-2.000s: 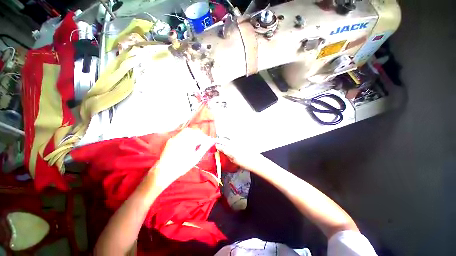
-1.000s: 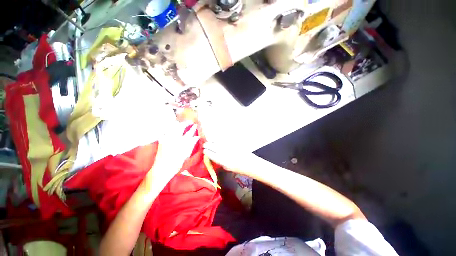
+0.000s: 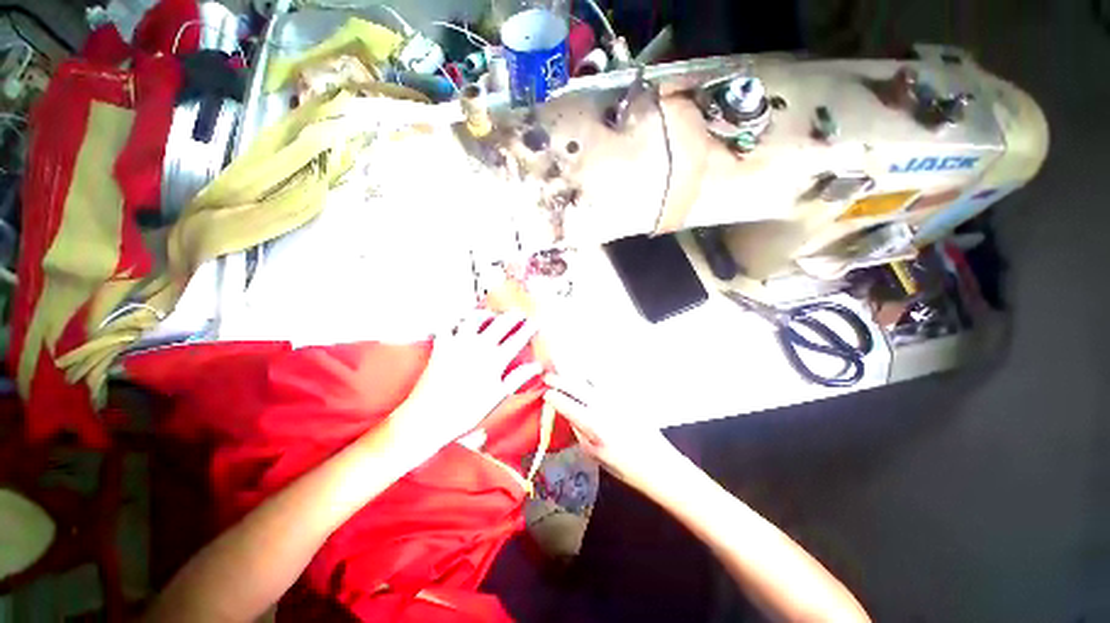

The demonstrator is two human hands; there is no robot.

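Observation:
A large red garment piece [image 3: 353, 426] lies bunched from the table's front edge down over the lap. Its far end runs to the needle area [image 3: 548, 262] of the cream sewing machine [image 3: 779, 158]; glare hides the exact contact. My left hand [image 3: 481, 371] lies on the red cloth just in front of the needle, fingers spread and pointing to it. My right hand [image 3: 584, 414] holds the cloth's right edge between its fingers, close to the left hand. A narrow yellow-tan strip [image 3: 543, 444] hangs below the right hand.
Black-handled scissors [image 3: 828, 341] and a black phone [image 3: 657, 276] lie right of the needle. Tan strips [image 3: 262, 177] are heaped on the table's left. Red-and-tan panels [image 3: 91, 207] hang at far left. A bottle with a blue label [image 3: 536, 61] stands behind the machine.
The camera view has shifted, so the machine sits lower and further right. The left hand's fingers are now spread flatter on the cloth. The right hand stays at the cloth's edge.

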